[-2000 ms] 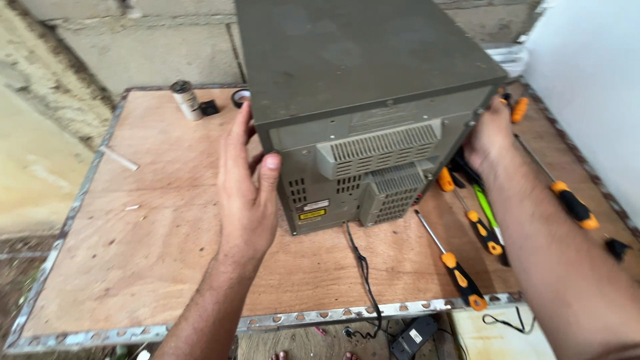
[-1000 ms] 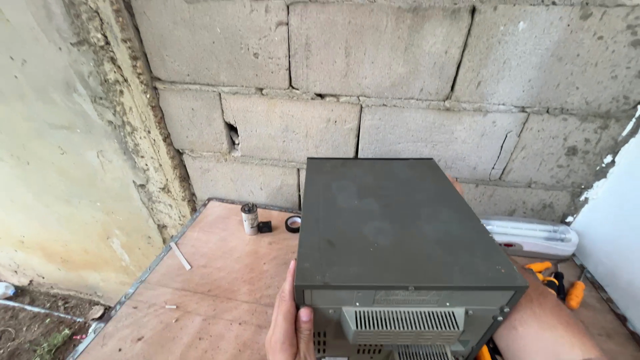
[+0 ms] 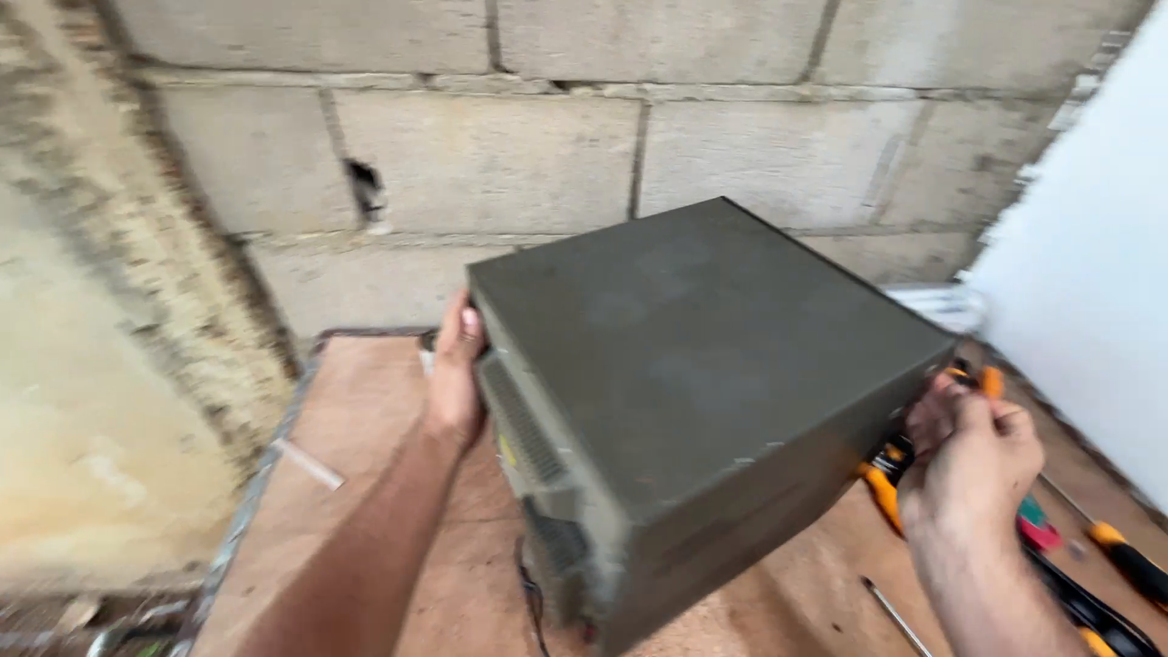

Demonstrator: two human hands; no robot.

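A dark grey metal-cased electronic unit (image 3: 712, 356) stands at an angle on the wooden table, its vented rear panel (image 3: 538, 447) facing left. My left hand (image 3: 459, 374) grips the far left edge of the casing, at the end of the vented panel. At the right corner, my right hand (image 3: 972, 447) holds the unit's side; its fingertips are partly hidden. A black cord (image 3: 529, 589) hangs from the rear panel. Whether the base is fully on the table cannot be seen.
Beside my right arm lie a screwdriver with an orange and black handle (image 3: 1127, 557), a screwdriver shaft (image 3: 894, 616) and orange-handled pliers (image 3: 881, 497). A white strip (image 3: 310, 464) lies on the tabletop (image 3: 365, 392) at left. A concrete block wall (image 3: 493, 164) rises behind.
The unit has been turned, so its vented rear panel, which faced me, now faces left. My left hand has moved with it to the far left edge.
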